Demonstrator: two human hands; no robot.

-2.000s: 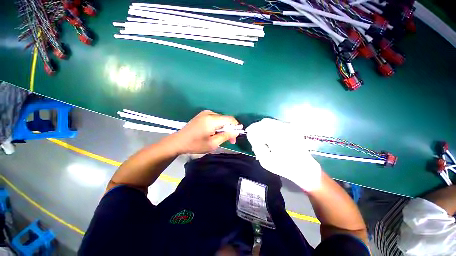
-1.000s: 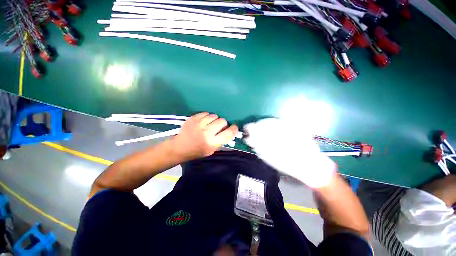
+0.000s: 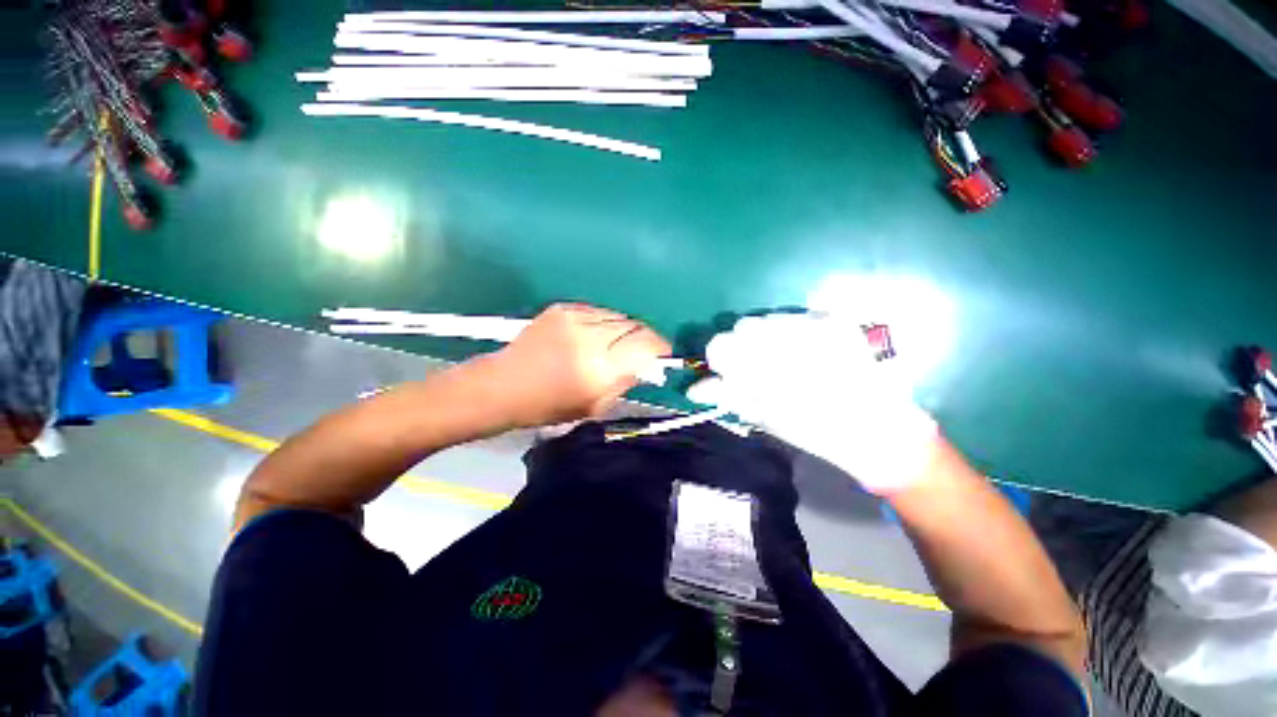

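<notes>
My left hand, bare, is closed around several white sleeving tubes; their long ends point left over the bench edge. My right hand, in a white glove, holds a wire harness; its red connector shows at the upper side of the glove. Short bits of coloured wire show between the two hands, close to the tube ends. A white sleeved lead with a thin wire tip sticks out below the glove. The fingertips of the gloved hand are washed out by glare.
A row of loose white tubes lies at the far side of the green bench. Sleeved harnesses are piled far right, unsleeved ones far left. A neighbour's harnesses and arm are at the right edge. Blue stool stands left.
The red connector has moved from right of my gloved hand to its upper side. A sleeved lead now shows below the glove. The tubes in my left hand lie closer together.
</notes>
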